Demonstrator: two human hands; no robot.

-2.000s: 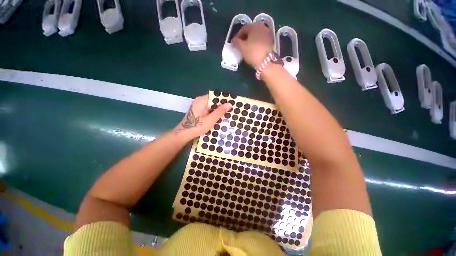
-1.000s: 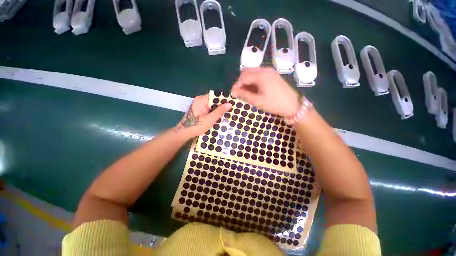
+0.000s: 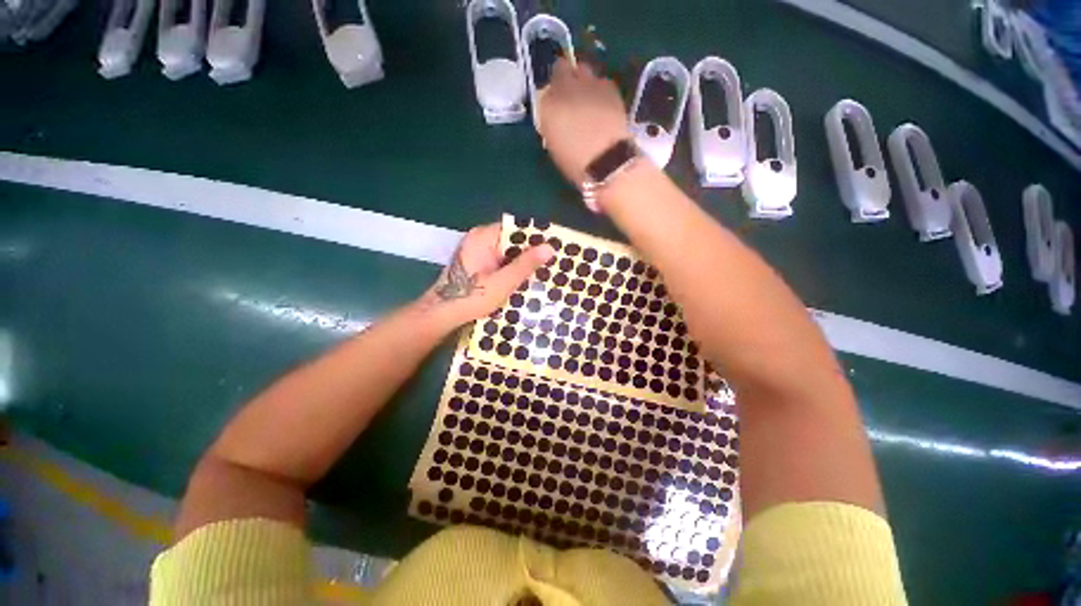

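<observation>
My left hand [image 3: 480, 278] holds the top left corner of a dot sheet [image 3: 587, 314], thumb on top. This sheet lies over the upper part of the dot sheet stack [image 3: 569, 474], which is full of dark round pads. My right hand [image 3: 579, 113] reaches over the belt, its fingers at a white plastic housing [image 3: 548, 45] and partly covering it. Whether the fingers hold a pad is hidden. To its right, a white housing [image 3: 659, 113] has a dark spot on its solid end. The housing to its left [image 3: 498, 83] shows no dark spot.
More white housings lie in a loose row on the green belt, at the upper left [image 3: 351, 50] and at the right [image 3: 858, 160]. A white dividing strip [image 3: 237, 211] crosses between the belt and the glossy green work surface [image 3: 190, 320].
My right hand has moved from the sheet's top edge up and left to a housing on the belt. The housings have shifted right. My left hand has barely moved.
</observation>
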